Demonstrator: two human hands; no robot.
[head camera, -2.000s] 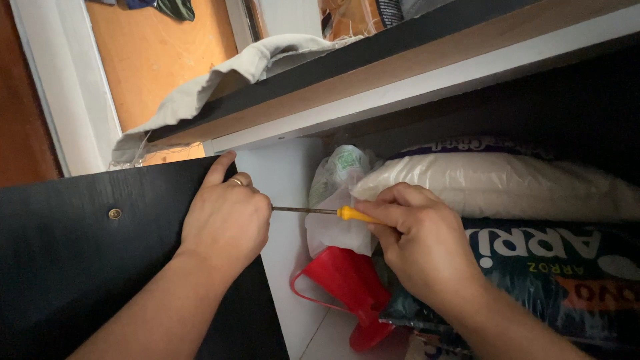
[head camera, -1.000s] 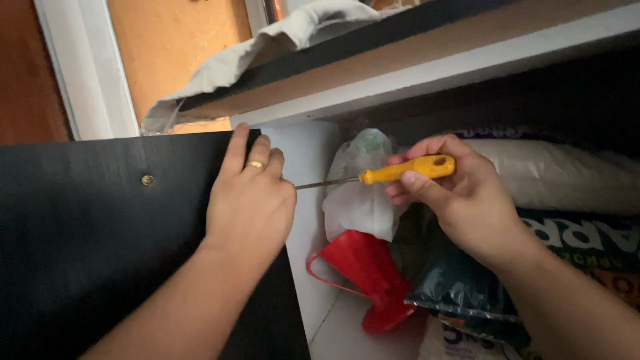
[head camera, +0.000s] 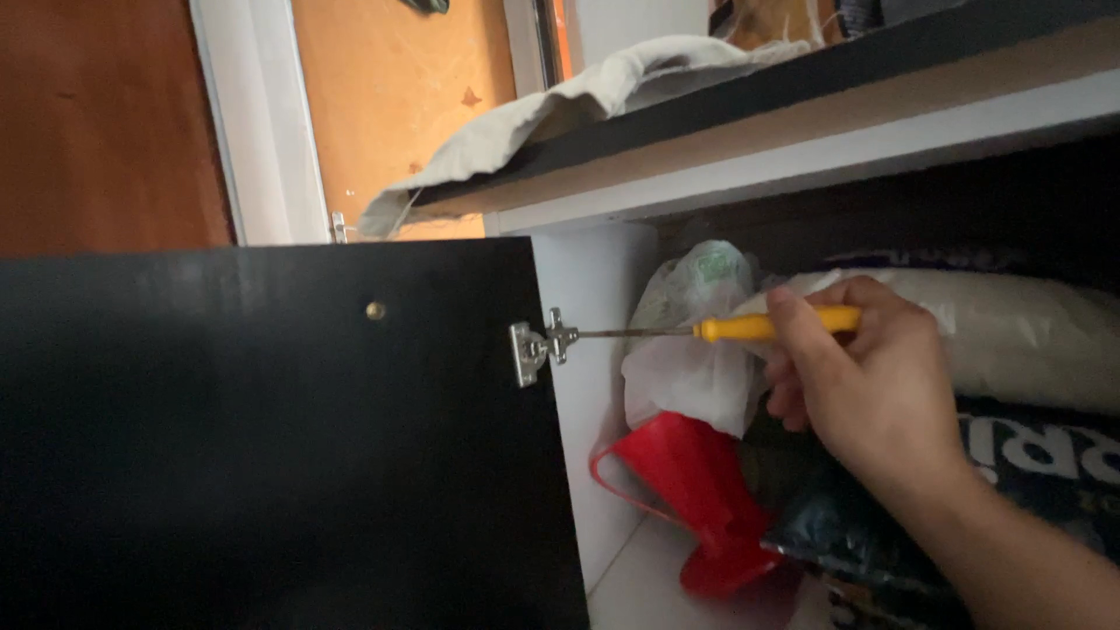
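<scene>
A yellow-handled screwdriver (head camera: 752, 325) lies level in my right hand (head camera: 862, 376), which is closed around its handle. Its shaft points left, and the tip meets the metal cabinet hinge (head camera: 560, 337) at the edge of the black cabinet door (head camera: 289, 437). One part of the hinge sits on the door, the other by the white side panel (head camera: 595, 420). A small brass-coloured screw or fitting (head camera: 375, 311) shows on the door, left of the hinge. My left hand is out of view.
Inside the cabinet are a white plastic bag (head camera: 691, 367), a red plastic jug-like item (head camera: 691, 481), a pale filled bag (head camera: 1015, 332) and a dark rice bag (head camera: 1050, 472). A light cloth (head camera: 560, 114) hangs over the black-edged top (head camera: 744, 101) above.
My left hand has left the door edge and gone out of view, leaving the hinge visible. My right hand still holds the screwdriver, now in a different grip than a second ago.
</scene>
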